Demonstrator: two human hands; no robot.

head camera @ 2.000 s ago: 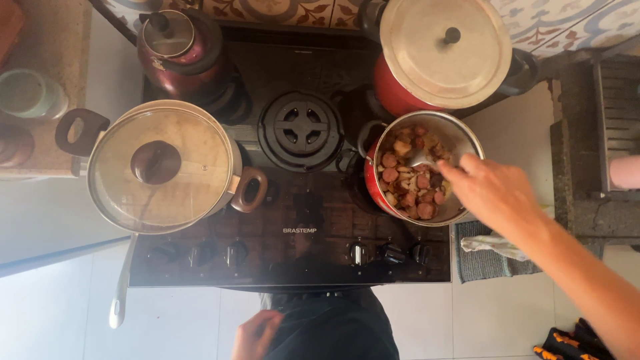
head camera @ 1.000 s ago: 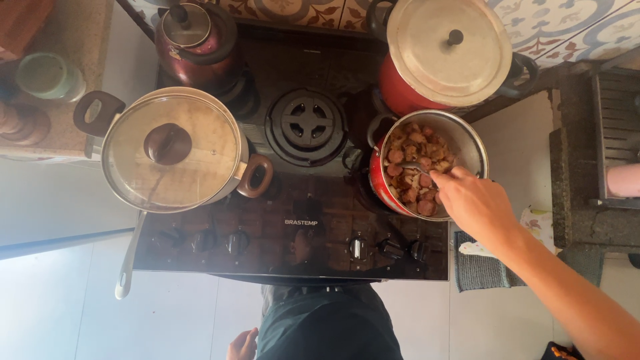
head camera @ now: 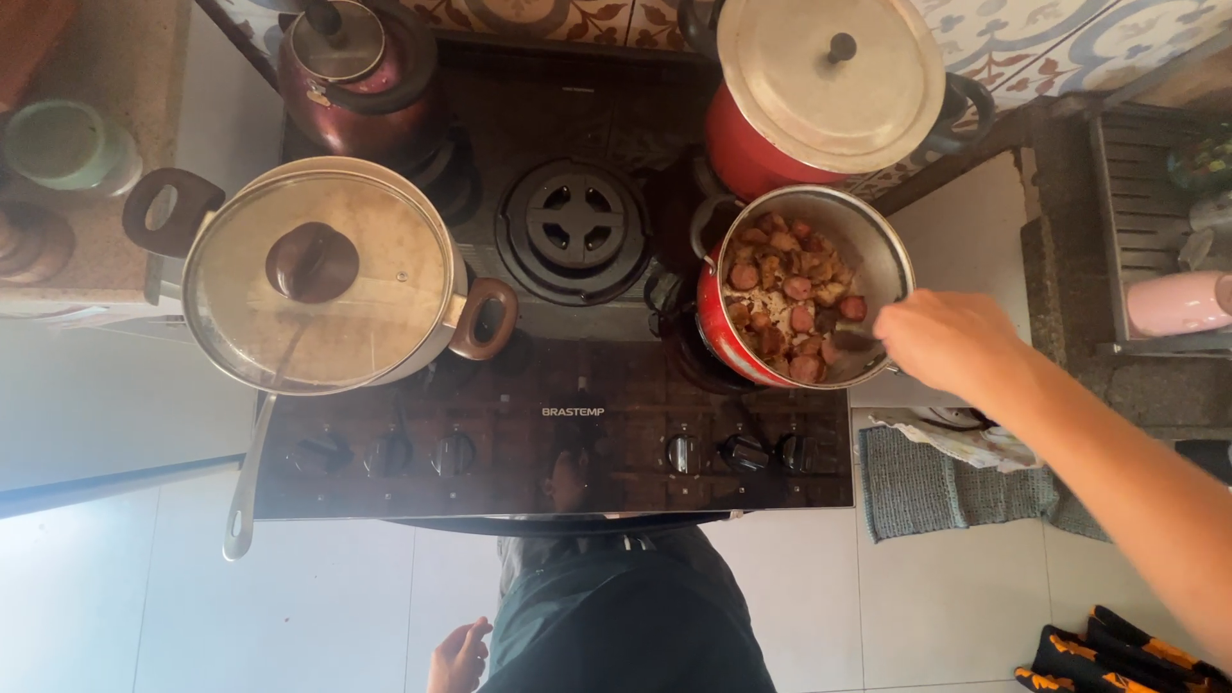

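A red pot (head camera: 717, 322) on the front right of the black stove holds sliced sausage and browned meat pieces (head camera: 789, 289). My right hand (head camera: 938, 337) is at the pot's right rim, closed on a spoon (head camera: 852, 340) whose dark bowl end rests among the pieces; most of its handle is hidden by the fingers. My left hand (head camera: 460, 656) hangs low beside my dark clothing, below the stove's front edge, its fingers loosely curled, with nothing seen in it.
A cream pot with a glass lid (head camera: 375, 231) stands front left, a utensil handle (head camera: 252, 481) jutting from it. Behind are a maroon kettle (head camera: 371, 115) and a lidded red pot (head camera: 760, 144). A bare burner (head camera: 576, 231) lies between. Right: dish rack (head camera: 1107, 221), grey cloth (head camera: 910, 481).
My right hand has moved from over the pot's contents to its right rim, with the spoon. The sausage and meat pieces have shifted in the pot.
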